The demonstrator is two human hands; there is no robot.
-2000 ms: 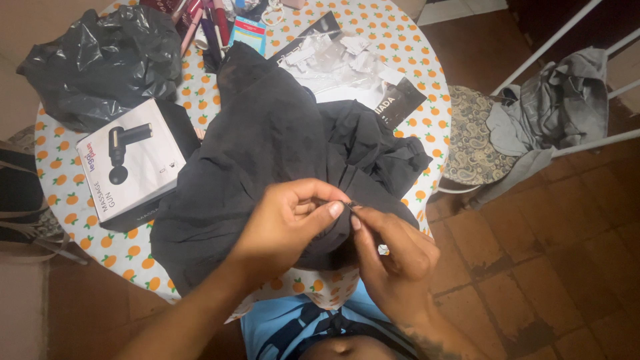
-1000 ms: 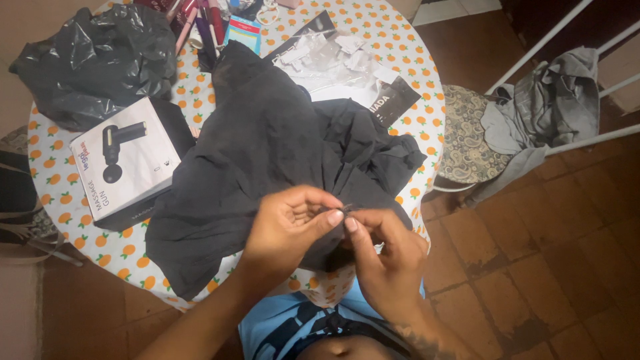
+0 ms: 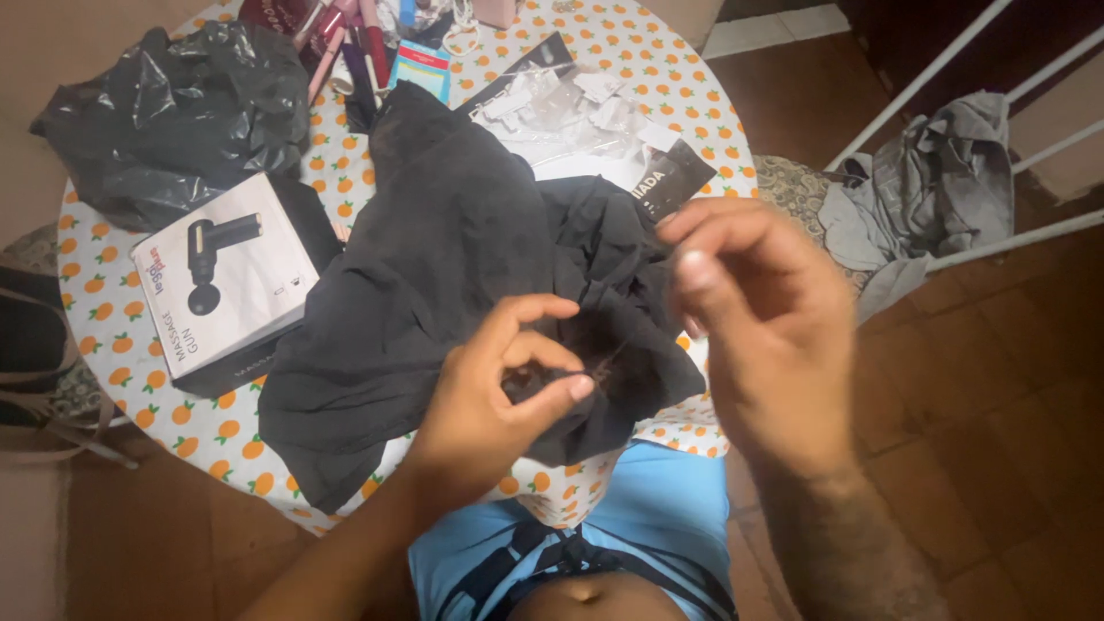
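Observation:
A black cloth garment (image 3: 448, 233) lies bunched over the front of the round table. My left hand (image 3: 509, 388) is at its near part, thumb and middle finger pinching a bit of the dark fabric while the index finger stands away. Raised to the right of the cloth is my right hand (image 3: 759, 319), blurred, with thumb and index finger curled close together. Whether something thin is between those fingertips cannot be made out.
A massage gun box (image 3: 228, 276) and a black plastic bag (image 3: 185, 121) sit left on the orange-print tablecloth (image 3: 207, 431). Behind are a clear plastic packet (image 3: 569, 121) and cosmetic tubes (image 3: 371, 43). Grey clothing (image 3: 940, 181) hangs on a white-framed chair at right.
Both hands were together at the cloth's near edge. My right hand has moved away from the left, up and to the right; the left index finger has lifted apart from the thumb.

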